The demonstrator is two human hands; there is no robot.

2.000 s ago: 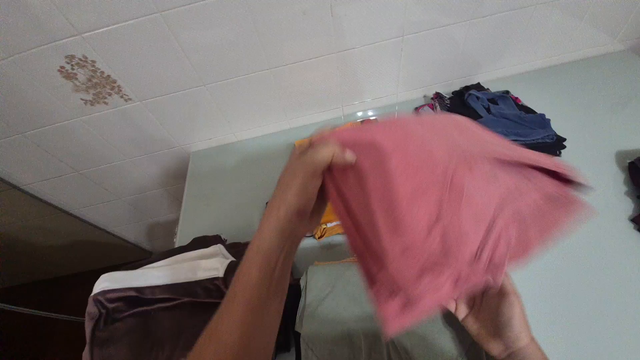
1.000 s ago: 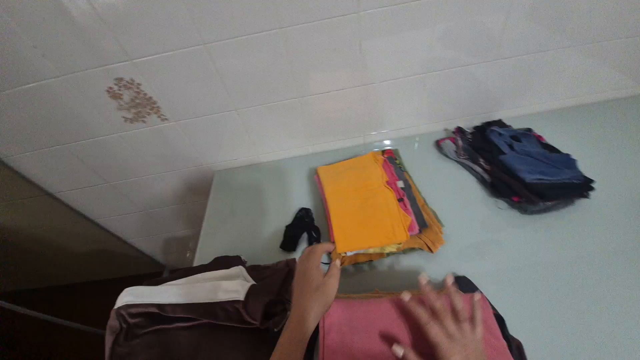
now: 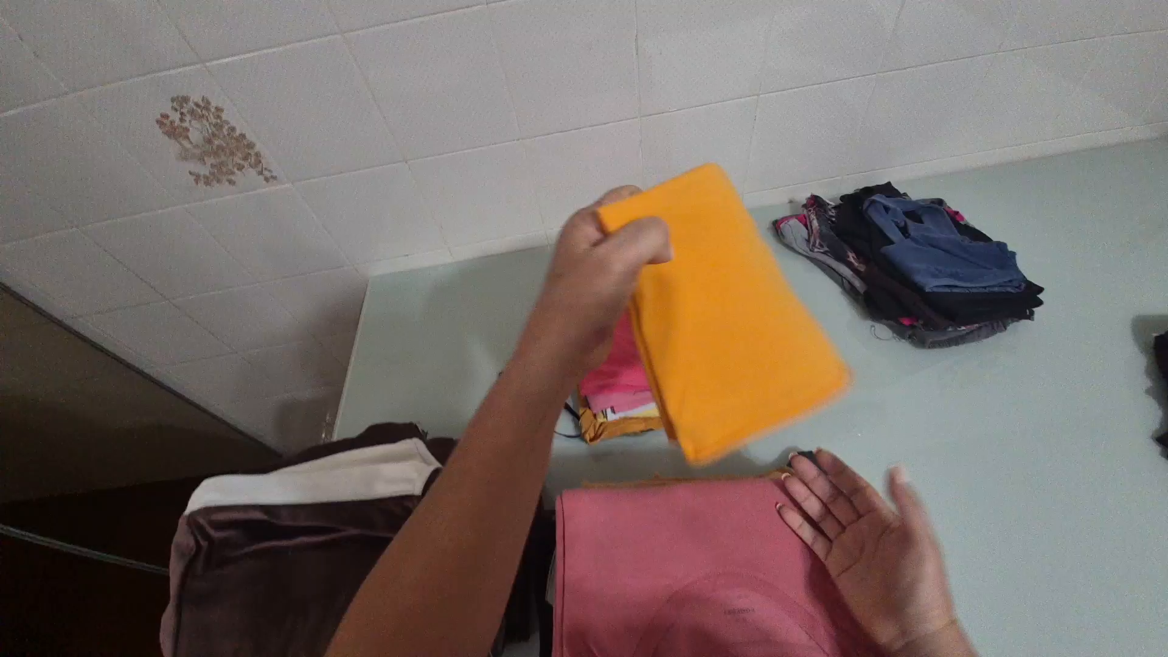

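Note:
My left hand [image 3: 607, 255] grips one corner of a folded orange-yellow cloth garment [image 3: 739, 319], held up in the air. Below it, partly hidden, lies a pile of folded clothes [image 3: 620, 374] with pink and mustard layers. My right hand [image 3: 862, 538] is palm up with fingers spread and holds nothing; it is beside the right edge of a folded pink garment [image 3: 675, 557], which lies on top of a stack near me.
Dark brown folded clothing with a white band [image 3: 301, 538] lies at the near left. A stack of dark and blue clothes [image 3: 949, 255] rests on the pale green tabletop [image 3: 1077, 438] by the tiled wall [image 3: 566, 109]. Something dark shows at the right edge.
The pink garment, in my hands two seconds ago, now lies on the near stack. My left hand has lifted the orange-yellow garment off the middle pile. My right hand has turned palm up.

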